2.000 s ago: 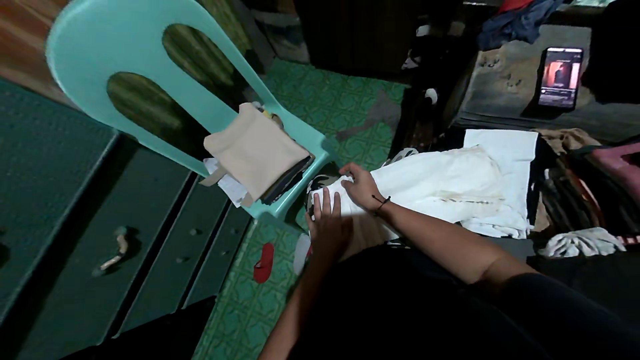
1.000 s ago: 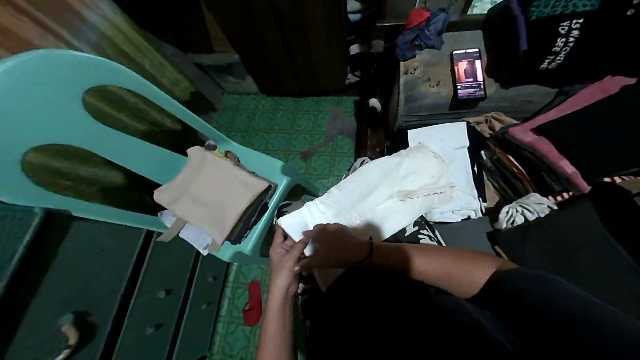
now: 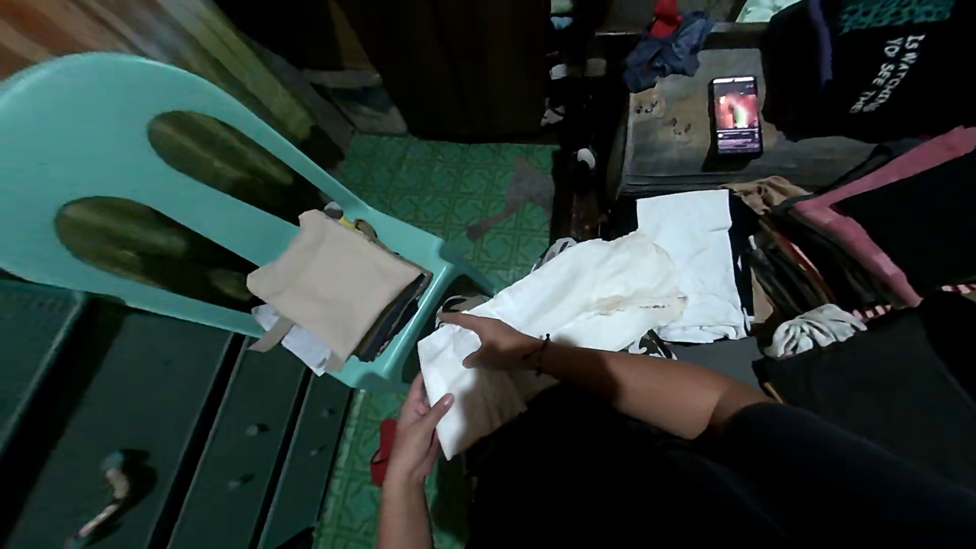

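Note:
A white cloth garment (image 3: 602, 286) with brownish stains lies stretched across the middle, its near end over my lap. My left hand (image 3: 418, 436) grips the left edge of that end, thumb on top. My right hand (image 3: 492, 341), with a dark bracelet at the wrist, holds the cloth a little above and to the right, fingers at its upper edge. Just left of my hands, a folded beige cloth (image 3: 335, 282) rests on darker folded pieces on the seat of a mint-green plastic chair (image 3: 229, 99). Another folded white cloth (image 3: 690, 263) lies beyond the garment's far end.
Stacked clothes, with a pink-edged piece (image 3: 869, 221), fill the right side. A lit phone (image 3: 736, 116) lies on a grey surface at the upper right. Green drawers (image 3: 229, 427) stand at the lower left. A red slipper (image 3: 383, 451) is on the green patterned floor.
My left hand now holds the white garment's edge, where it lay flat on the cloth two seconds ago. My hands are farther apart than one second ago. The view has shifted.

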